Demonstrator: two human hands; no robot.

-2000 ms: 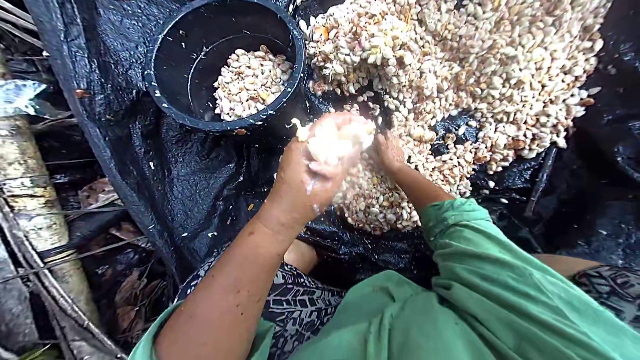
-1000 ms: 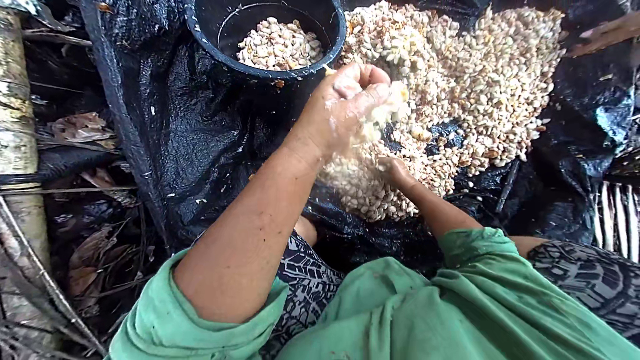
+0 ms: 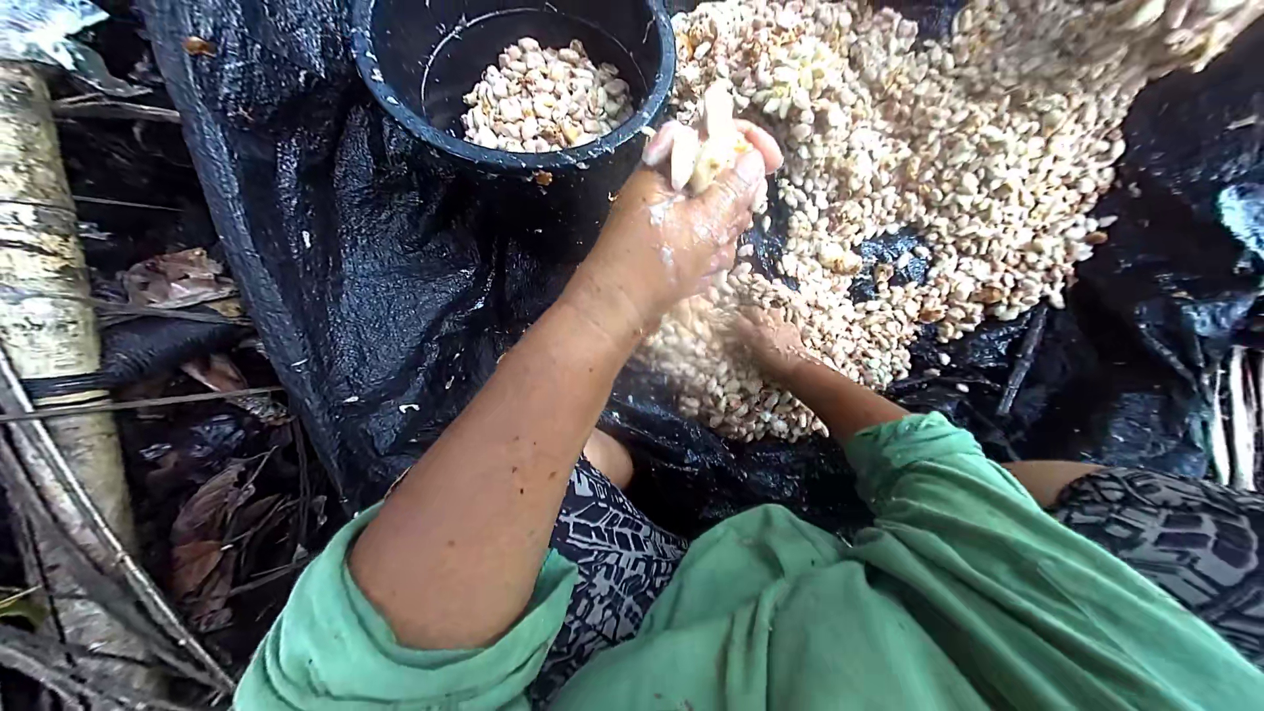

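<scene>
My left hand (image 3: pixel 691 212), wet and flecked with white, is raised palm-up just right of the bucket's rim, its fingers curled round a clump of whitish pulp (image 3: pixel 713 148). Lower and to the right, my right hand (image 3: pixel 765 341) rests in the near edge of a wide heap of pale, wet beans (image 3: pixel 948 188), which look like cacao beans. That hand is blurred and its fingers are partly hidden among the beans. The round black plastic bucket (image 3: pixel 523 155) stands at the upper left of the heap, with a small pile of similar beans (image 3: pixel 546 96) inside.
Black plastic sheeting (image 3: pixel 395 296) lies under the heap and bucket. A pale log (image 3: pixel 54 286), dry leaves (image 3: pixel 178 279) and thin sticks lie at the left. A dark stick (image 3: pixel 1023 360) is below the heap. Something blurred and pale is at the top right corner.
My left hand has turned from over the beans to palm-up, and the clump of pulp now shows in its fingers. My right hand stays low in the beans.
</scene>
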